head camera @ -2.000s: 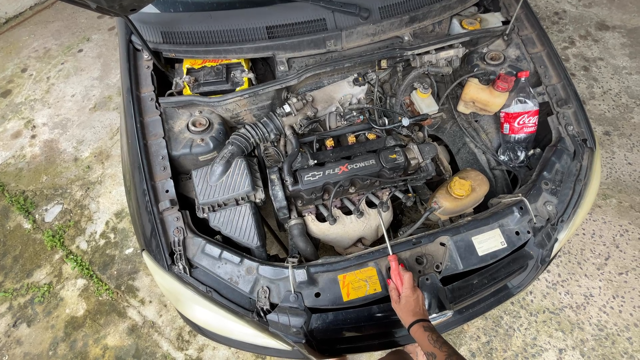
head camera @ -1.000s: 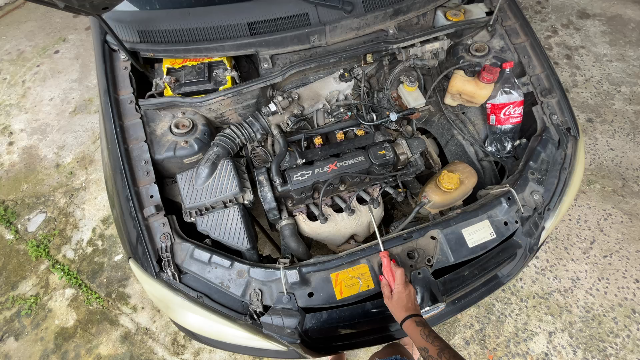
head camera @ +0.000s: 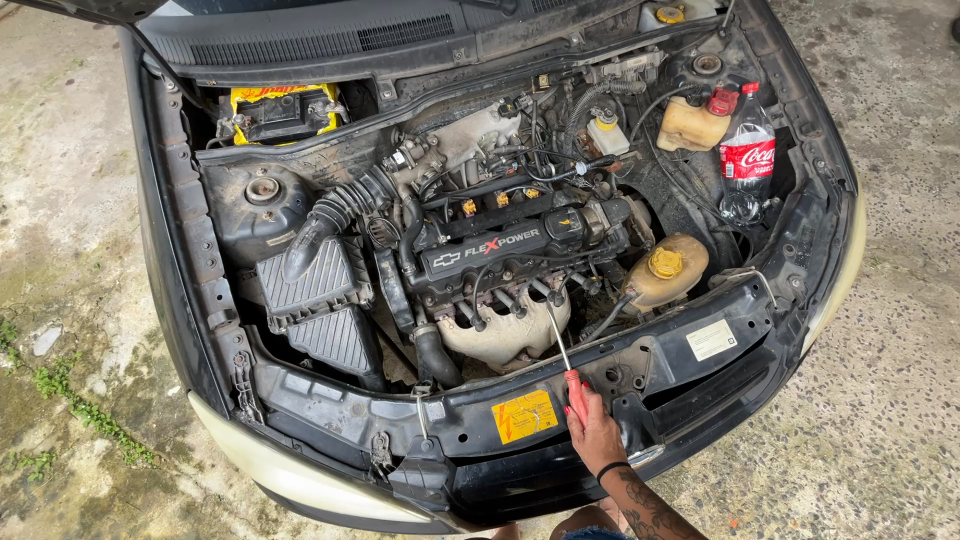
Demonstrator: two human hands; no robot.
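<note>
My right hand (head camera: 595, 429) is shut around the red handle of a screwdriver (head camera: 577, 399) over the car's front panel. The screwdriver's metal shaft points up and away, its tip at the spark plug leads beside the exhaust manifold heat shield (head camera: 499, 334). Whether the tip touches a part, I cannot tell. Behind the leads lies the black engine cover (head camera: 484, 251), which bears Chevrolet and Flexpower markings. My left hand is out of view.
Left of the engine sits the ribbed air filter box (head camera: 311, 281), with the battery (head camera: 283, 116) behind. A coolant tank (head camera: 666, 270) with a yellow cap and a cola bottle (head camera: 748, 161) stand at the right. The raised hood's prop rod (head camera: 166, 67) slants at the upper left.
The screwdriver tip has moved slightly left along the plug leads since the earliest frame. My right hand still grips its handle. The view has shifted a little.
</note>
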